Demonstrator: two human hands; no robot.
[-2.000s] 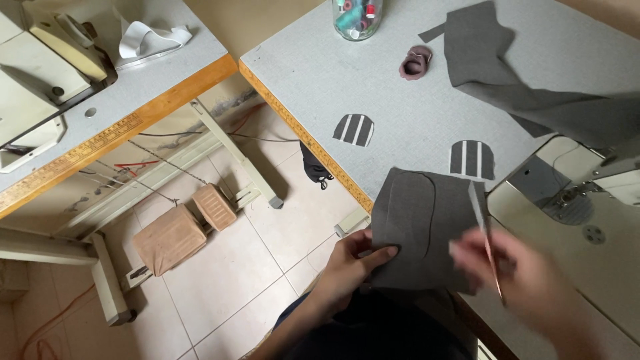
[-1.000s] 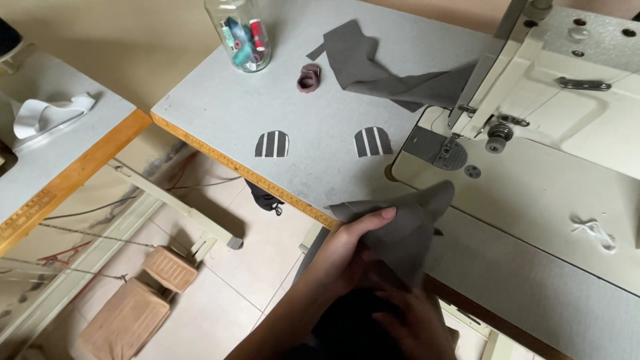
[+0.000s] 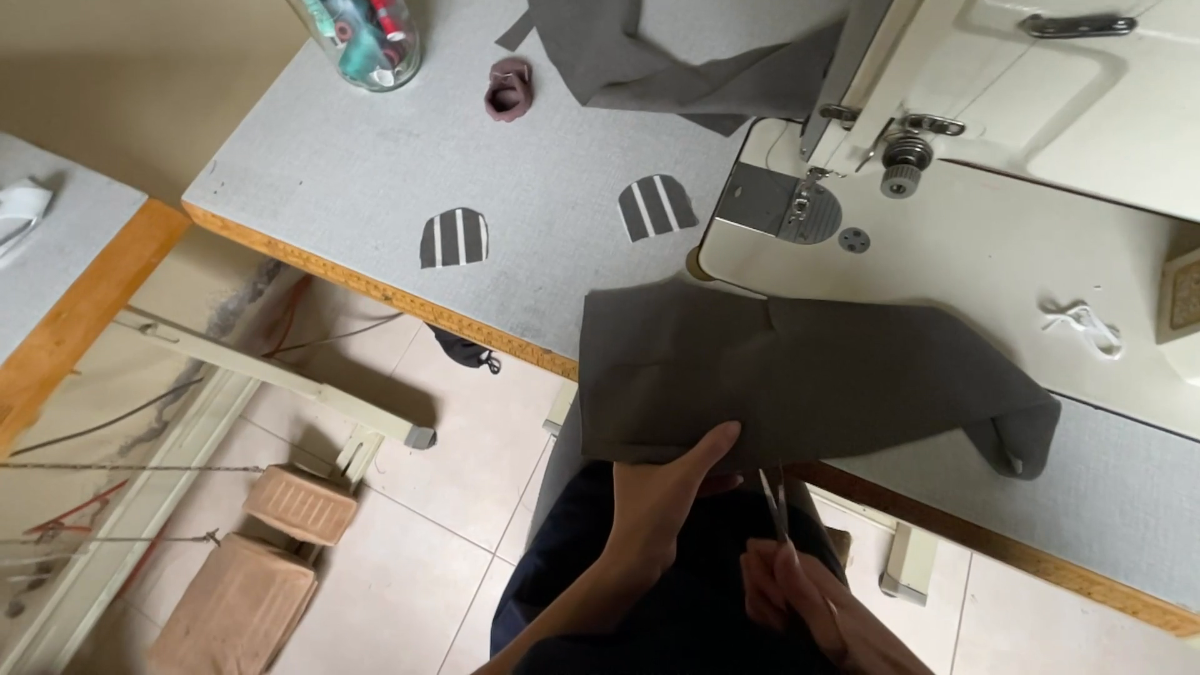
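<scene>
A wide piece of dark grey fabric (image 3: 797,375) lies over the front edge of the table and part of the sewing machine bed. My left hand (image 3: 666,497) grips its lower edge, thumb on top and the fingers mostly hidden beneath. Just right of it, my right hand (image 3: 792,586) holds metal scissors (image 3: 776,502), blades slightly apart and tips at the fabric's lower edge. Two small rounded pieces with dark and white stripes, one on the left (image 3: 455,238) and one on the right (image 3: 657,207), lie on the table beyond the fabric.
An industrial sewing machine (image 3: 1059,94) stands at the right, a knotted white cord (image 3: 1083,328) on its bed. More grey fabric (image 3: 694,80), a mauve ring-shaped item (image 3: 509,90) and a glass jar (image 3: 375,56) of thread spools are at the back. Brown pedals (image 3: 234,605) are below left.
The fabric, bunched in my hands a second ago, is now spread across the table edge and machine bed. The scissors have come into sight at its lower edge. The view has shifted right since the first frame.
</scene>
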